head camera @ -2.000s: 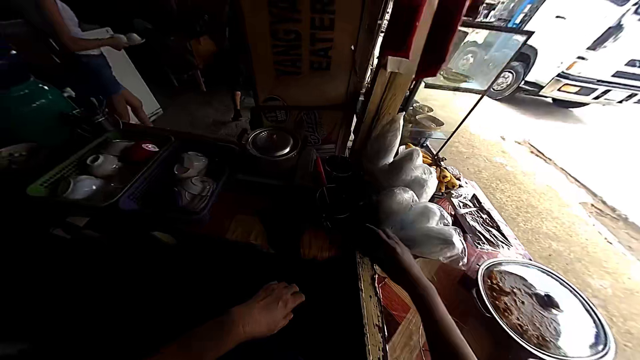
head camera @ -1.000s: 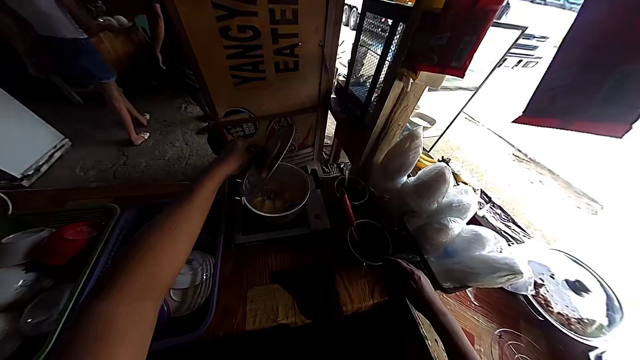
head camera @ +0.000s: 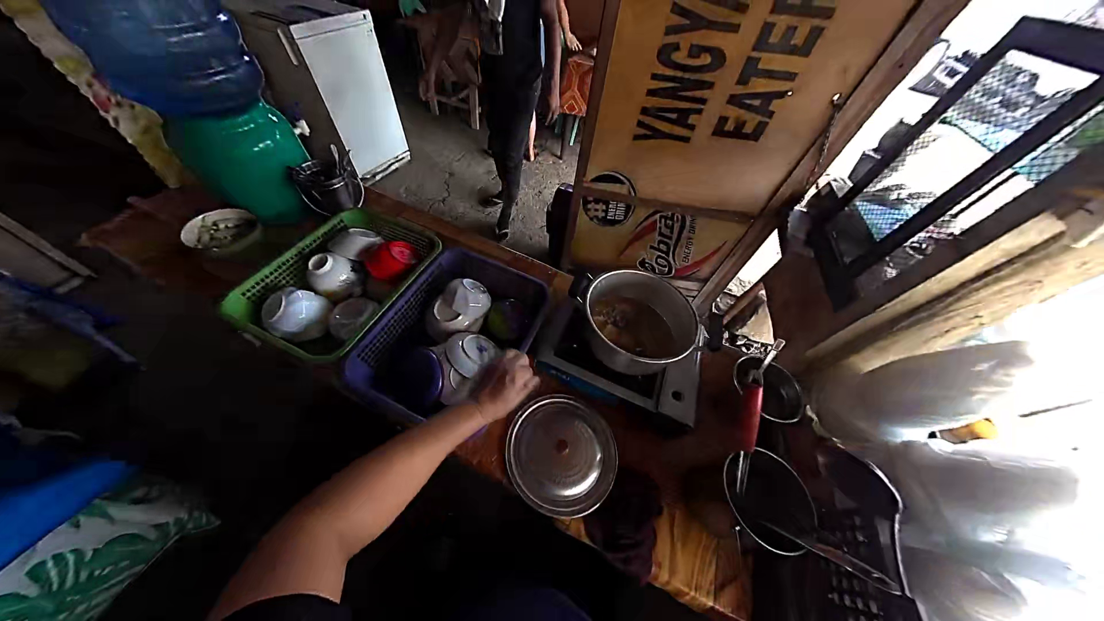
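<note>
My left hand (head camera: 505, 385) is at the near right rim of a purple plastic basket (head camera: 371, 392) of bowls, close to a stack of white bowls (head camera: 470, 355); its fingers are curled and whether it grips anything is unclear. Just right of it a round metal pot lid (head camera: 561, 455) lies on the wooden table. Behind the lid, a metal pot (head camera: 642, 321) of brownish broth with pieces in it stands uncovered on a portable gas stove (head camera: 681, 392). My right hand does not show in this view.
A green basket (head camera: 237, 302) of bowls and a red cup adjoins the purple one. To the right are two dark pots, one (head camera: 770, 500) with a utensil, a red-handled utensil (head camera: 750, 418) and filled plastic bags (head camera: 975, 483). A person (head camera: 511, 95) stands beyond the table.
My left hand was at the pot with the lid a second ago; now it is by the purple basket and the lid lies on the table. My right hand has left the view, which has swung left.
</note>
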